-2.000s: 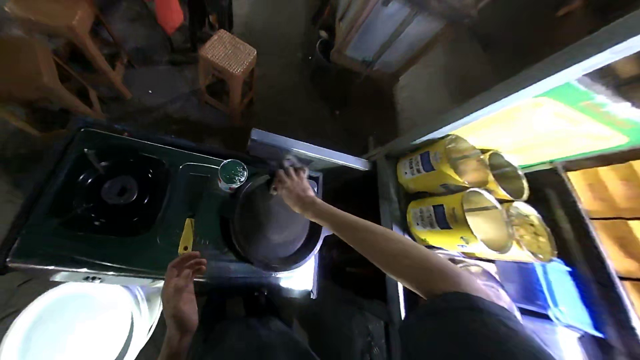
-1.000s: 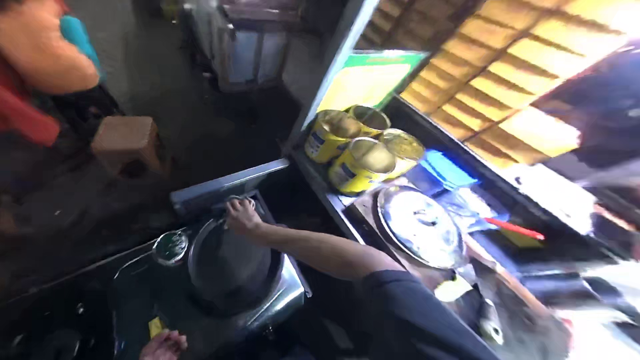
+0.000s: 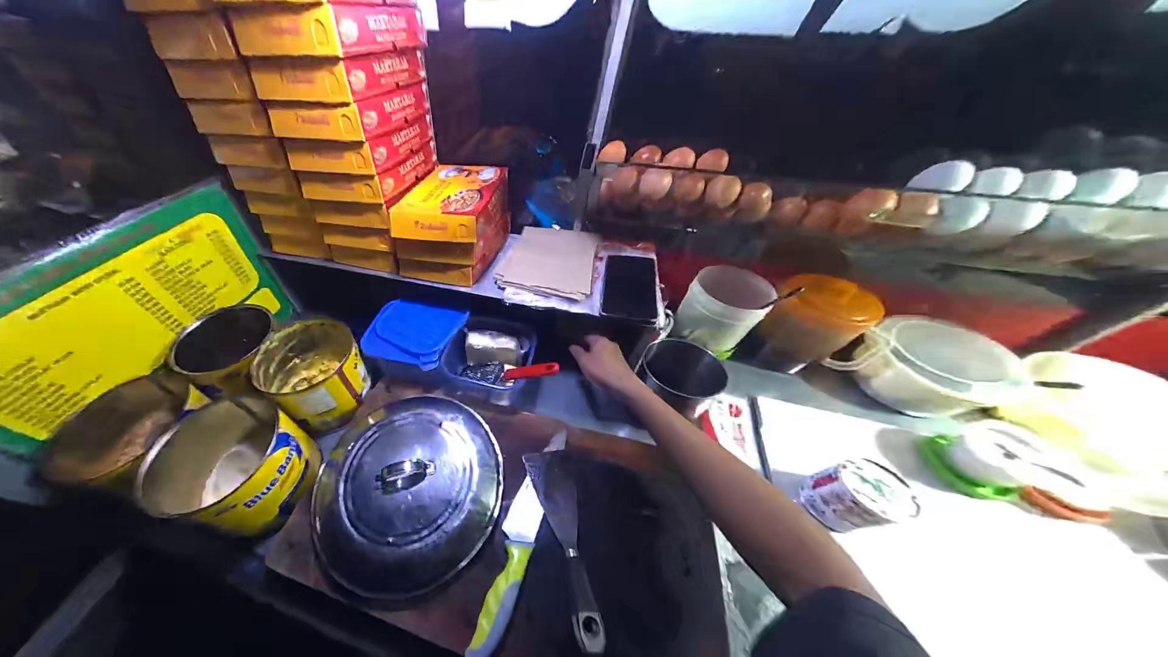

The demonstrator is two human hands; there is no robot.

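Observation:
My right hand reaches to the back of the counter, between a blue plastic container and a dark metal pot. Its fingers are partly hidden against a dark gap, so what it touches cannot be told. My left hand is out of view. Nearer to me, a round metal lid lies on a wooden board. To its right are a knife with a yellow-green handle and a metal scraper. A red-handled utensil rests on the blue container.
Open yellow tins stand at the left beside a green-and-yellow sign. Stacked cardboard boxes, paper sheets and a phone-like black slab are behind. A white bucket, lidded tubs and eggs are at the right.
My right hand has left the dark pan on the stove and now reaches to the back of the counter. My left hand has gone out of view. The view has swung far right.

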